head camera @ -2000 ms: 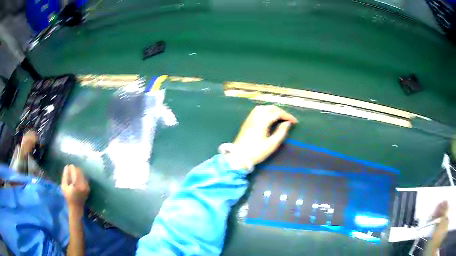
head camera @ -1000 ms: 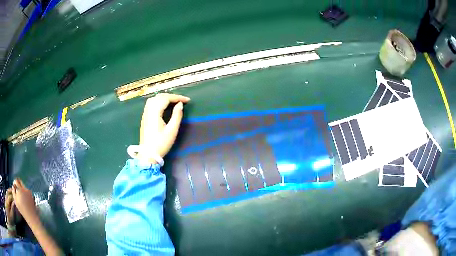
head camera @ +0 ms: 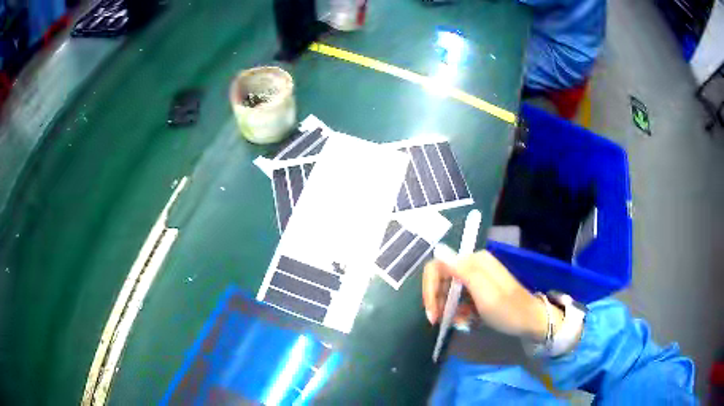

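My right hand (head camera: 484, 293) holds silver tweezers (head camera: 454, 297) like a pen, tip pointing down, over the bench's right edge. The white release liner sheet (head camera: 349, 190) lies left of the hand, with black strips at its near end and small black bits beside them. Spare liner sheets (head camera: 433, 176) with black strips fan out beneath it. The blue-edged adhesive sheet (head camera: 238, 357) lies at the bottom, cut off by the picture's edge, with glare on its blue film. My left hand is out of the picture.
A round pale pot or tape roll (head camera: 274, 123) stands beyond the sheets. A black part (head camera: 184, 108) lies farther left. A worn pale strip (head camera: 131, 297) runs along the left. A blue bin (head camera: 611, 198) stands right of the bench. A person in a blue smock (head camera: 565, 44) is beyond it.
The view has swung right. My left hand and most of the blue-edged sheet have left the picture. My right hand with the tweezers and the blue bin now show.
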